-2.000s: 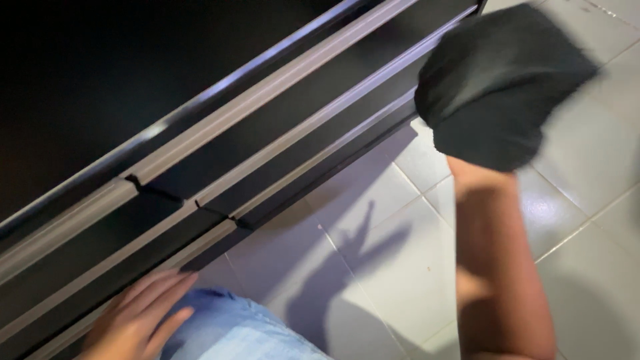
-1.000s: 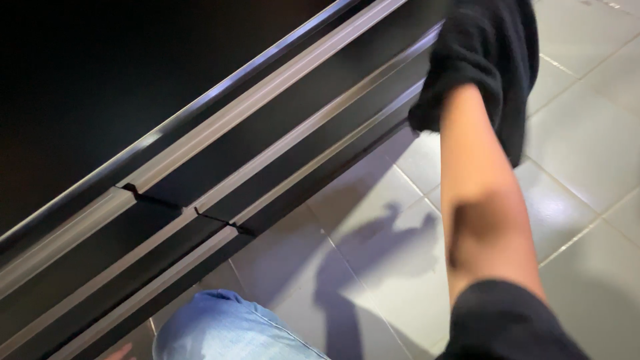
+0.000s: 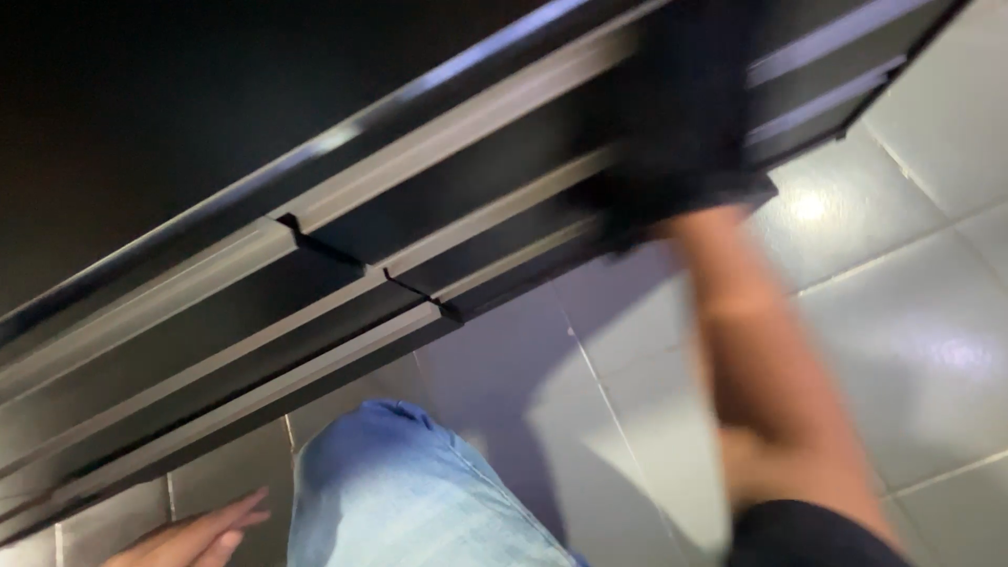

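Observation:
A dark cloth (image 3: 669, 118) hangs over the drawer fronts of a black cabinet (image 3: 472, 189) with pale metal handle rails, blurred by motion. My right arm reaches up to it from the lower right; the cloth covers my right hand, so its fingers are hidden. At the bottom left, my left hand (image 3: 197, 535) is beside my knee in light blue jeans, its fingers extended and nothing seen in it. Part of that hand lies below the frame edge.
The cabinet's glossy top edge (image 3: 339, 138) runs diagonally across the view above the drawers. Pale floor tiles (image 3: 906, 315) lie to the right, and my jeans-clad knee (image 3: 409, 488) is close to the cabinet's base.
The cloth, over the floor tiles two seconds ago, has moved with my right arm onto the drawer fronts. My left hand, barely in view a second ago, shows again at the lower left.

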